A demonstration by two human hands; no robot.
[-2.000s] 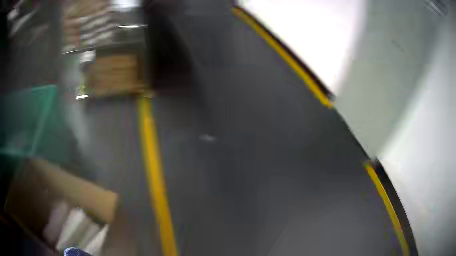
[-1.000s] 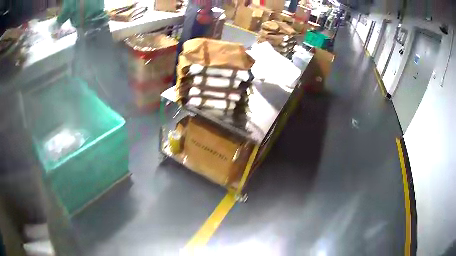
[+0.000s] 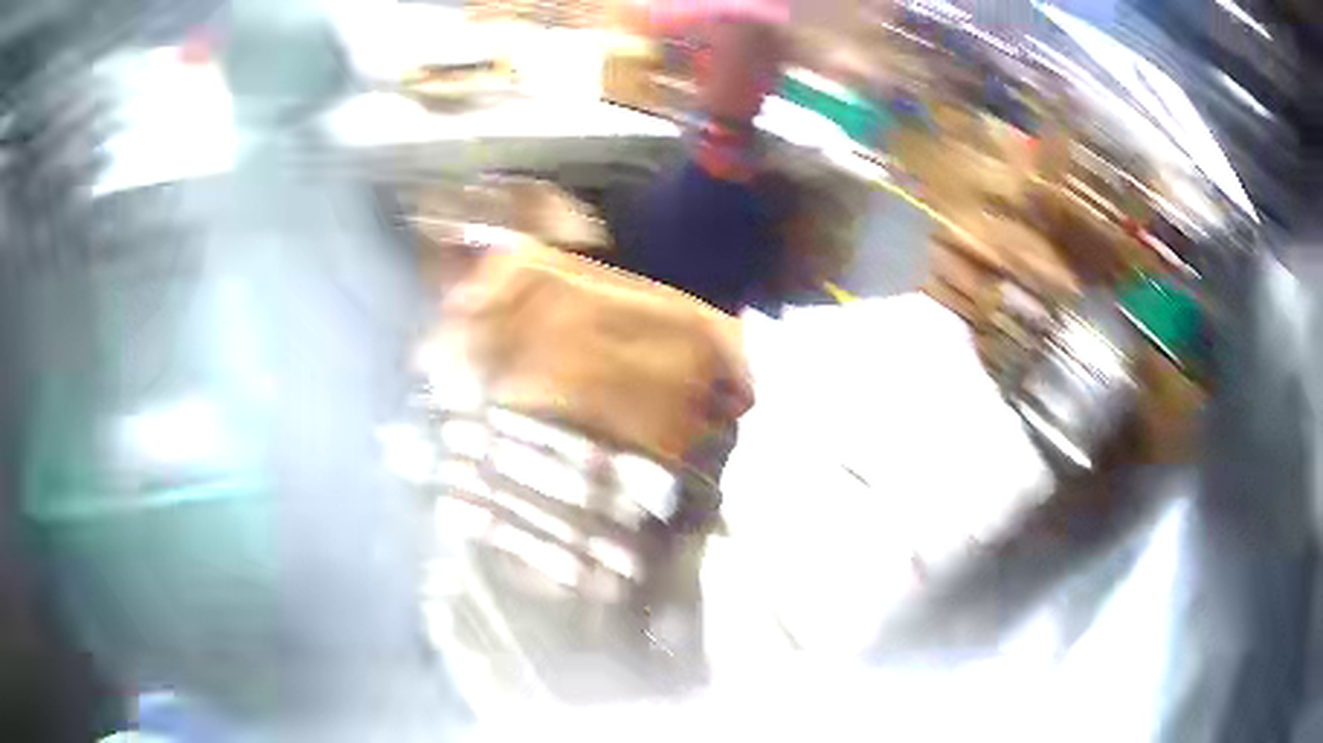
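The view is strongly blurred. A stack of brown handbags (image 3: 602, 341) stands in front of me, left of the middle, with white bands (image 3: 544, 472) showing between its layers. A large white sheet or board (image 3: 871, 436) lies just right of the stack. Neither of my hands can be made out. A small pale blue patch shows at the bottom left edge, too blurred to name.
A person in dark clothing (image 3: 704, 240) is behind the stack. A blurred greenish figure (image 3: 290, 218) stands at left, by a green crate (image 3: 153, 501). A white table (image 3: 508, 128) runs behind them. Brown piles (image 3: 1001, 218) and a green crate (image 3: 1161, 312) show at right.
My view has swung and come closer to the handbag stack, which looks larger. The white sheet now fills the area right of it. The aisle and wall at right have left the view.
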